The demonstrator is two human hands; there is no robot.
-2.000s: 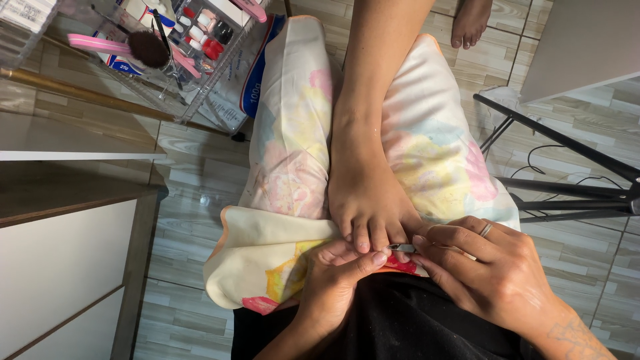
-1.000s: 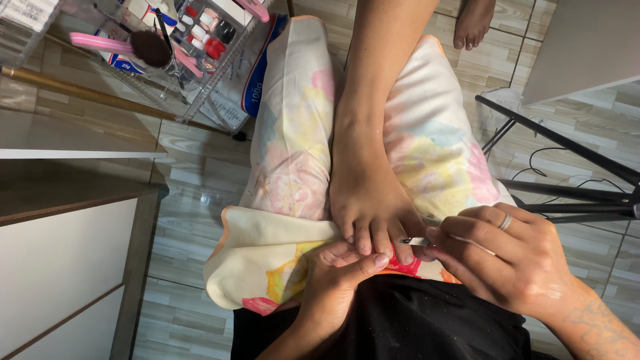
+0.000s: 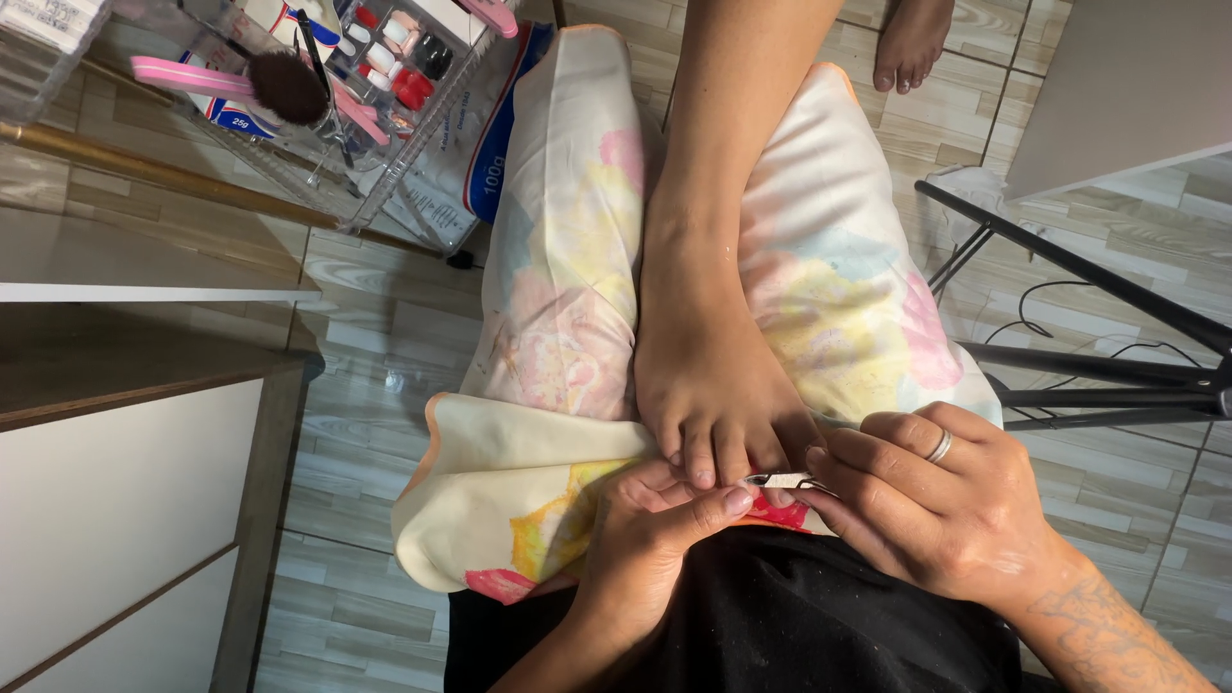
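Observation:
Another person's bare foot (image 3: 712, 346) rests on a floral cloth (image 3: 828, 289) spread over my lap, its toes toward me. My right hand (image 3: 924, 491), with a ring on one finger, holds a small metal nipper (image 3: 784, 480), probably a cuticle nipper, its tip at the middle toes. My left hand (image 3: 654, 529) is under and beside the toes, its fingers curled beneath them and its thumb near the nipper's tip. The nipper's handles are mostly hidden in my right hand.
A clear plastic organizer (image 3: 385, 188) at the upper left holds nail polish bottles, a dark brush (image 3: 289, 87) and pink tools. A white-fronted cabinet (image 3: 125, 520) stands left. Black metal legs (image 3: 1088, 361) and a cable (image 3: 1025, 313) are at right. The person's other foot (image 3: 912, 48) is on the tiled floor.
My right hand has moved the nipper from around the larger toes, one second ago, left toward the middle toes. My left hand stays at the toes.

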